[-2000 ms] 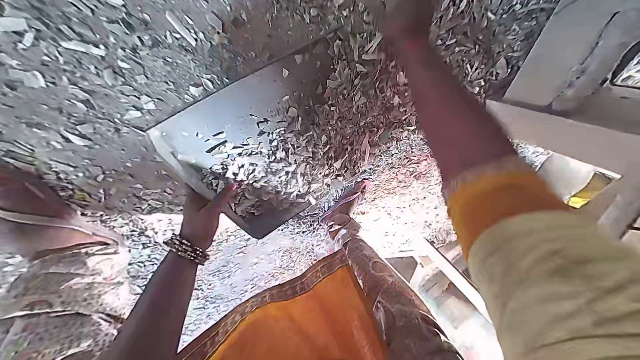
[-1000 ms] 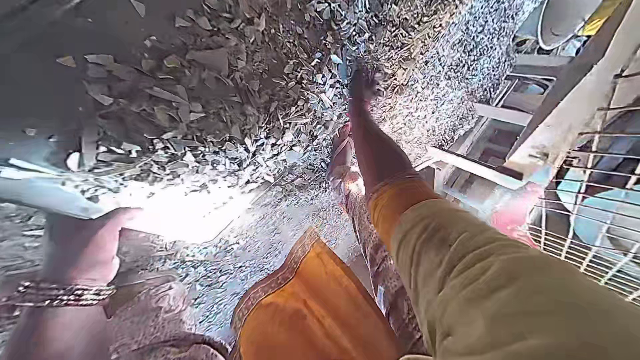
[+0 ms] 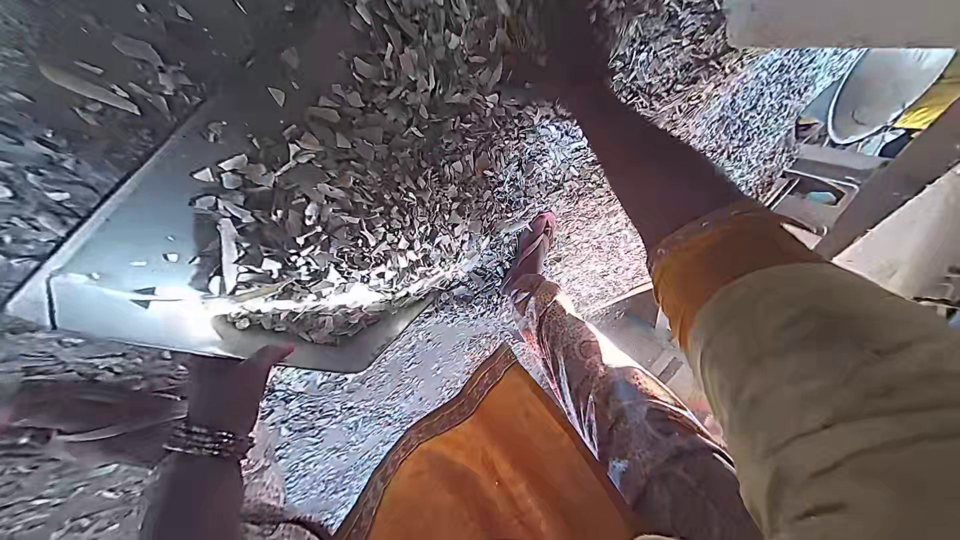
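A shiny metal scoop or tray with raised edges (image 3: 112,247) lies tilted at the left, over the chip-covered ground. My left hand (image 3: 229,390), with bangles at the wrist, grips its near rim, the thumb on top. Pale flat chips (image 3: 322,202), perhaps wood, are heaped in it and spill past its far right side. My right hand (image 3: 559,56) is at the top, dark and blurred against the chips; its fingers cannot be made out, nor whether it holds anything.
My foot (image 3: 536,236) rests on the chip-strewn ground right of the metal tray. On the right stand pale beams or frame parts (image 3: 892,217), a white basin (image 3: 889,90) and something yellow. Loose chips (image 3: 37,180) cover the ground at the left.
The view has shifted a good deal. My left hand has kept hold of the tray's rim throughout. The tray carries a larger heap of chips than two seconds ago.
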